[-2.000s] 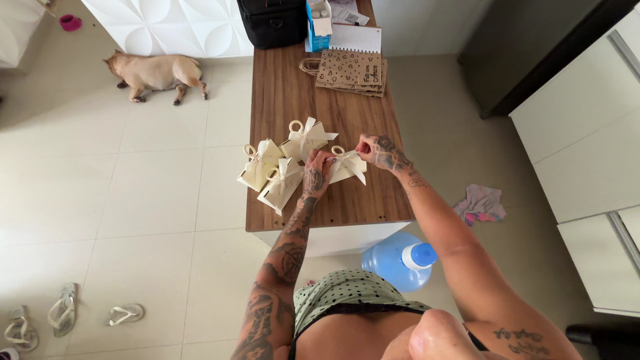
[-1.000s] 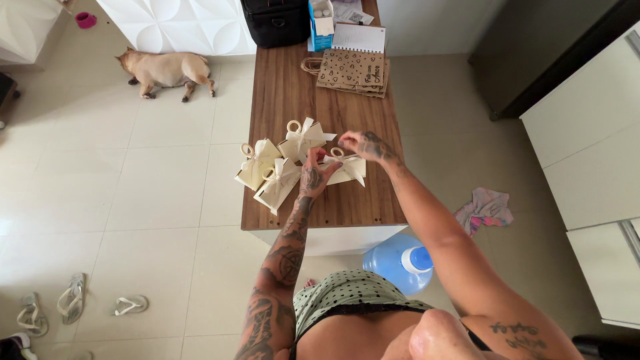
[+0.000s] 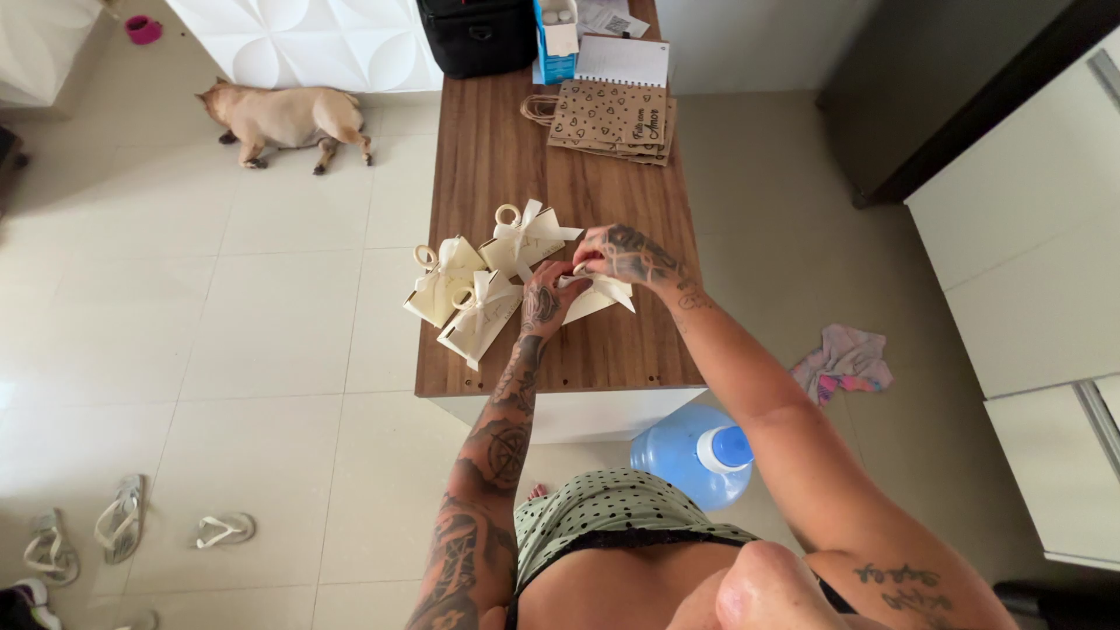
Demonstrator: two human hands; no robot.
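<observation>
A cream gift box with a white ribbon bow (image 3: pixel 604 296) lies near the front of the wooden counter. My left hand (image 3: pixel 547 296) is at the left side of its bow, fingers closed on the ribbon. From the right, my right hand (image 3: pixel 617 255) reaches over the top of the same box, its fingertips pinched at the ribbon by a small ring. Just left of my hands stand several similar boxes with bows and pale rings: a back one (image 3: pixel 525 241), a left one (image 3: pixel 444 280) and a front one (image 3: pixel 480 317). The fingers partly hide the bow.
Kraft paper bags (image 3: pixel 608 118), a spiral notebook (image 3: pixel 623 61), a blue box (image 3: pixel 557 44) and a black bag (image 3: pixel 479 35) occupy the counter's far end (image 3: pixel 490 122). A water jug (image 3: pixel 691 455) stands below the front edge. A dog (image 3: pixel 293 120) lies on the floor, with flip-flops (image 3: pixel 121 520) nearer.
My right hand, raised a little away from the bow one second ago, is now down at the ribbon close to my left hand. My left hand stays at the same box.
</observation>
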